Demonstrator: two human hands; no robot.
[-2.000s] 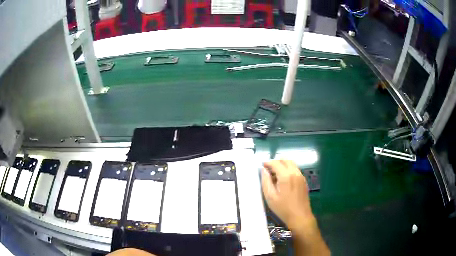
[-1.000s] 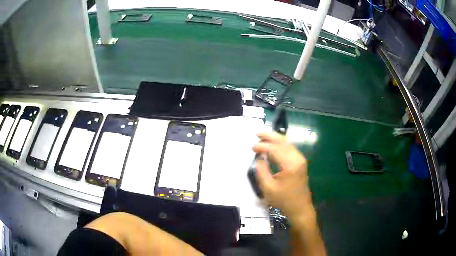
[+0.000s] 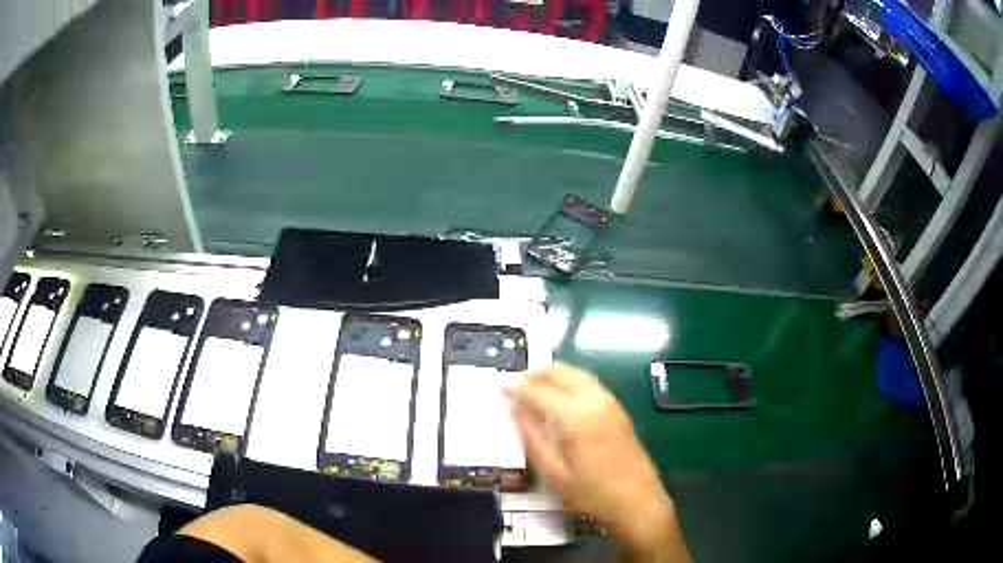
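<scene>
Several black phone middle frames lie side by side on the white infeed belt (image 3: 297,363). My right hand (image 3: 588,445) is at the right edge of the rightmost frame (image 3: 485,350), its fingertips over that edge and gripping it, though the contact is partly hidden. This frame lies flat beside another middle frame (image 3: 379,332), with a gap between them. My left forearm crosses the bottom left below the near black flap; my left hand is out of the picture.
One middle frame (image 3: 739,385) lies lengthwise on the near green conveyor (image 3: 792,440). Black flaps border the belt at its far edge (image 3: 385,269) and near edge (image 3: 363,508). A tilted frame (image 3: 583,209) lies beyond the belt end with clear scraps, near a white post (image 3: 657,110).
My right hand has moved left and down with the frame it held, which now lies flat at the row's right end. The conveyor frame has shifted left in view. The camera view has shifted.
</scene>
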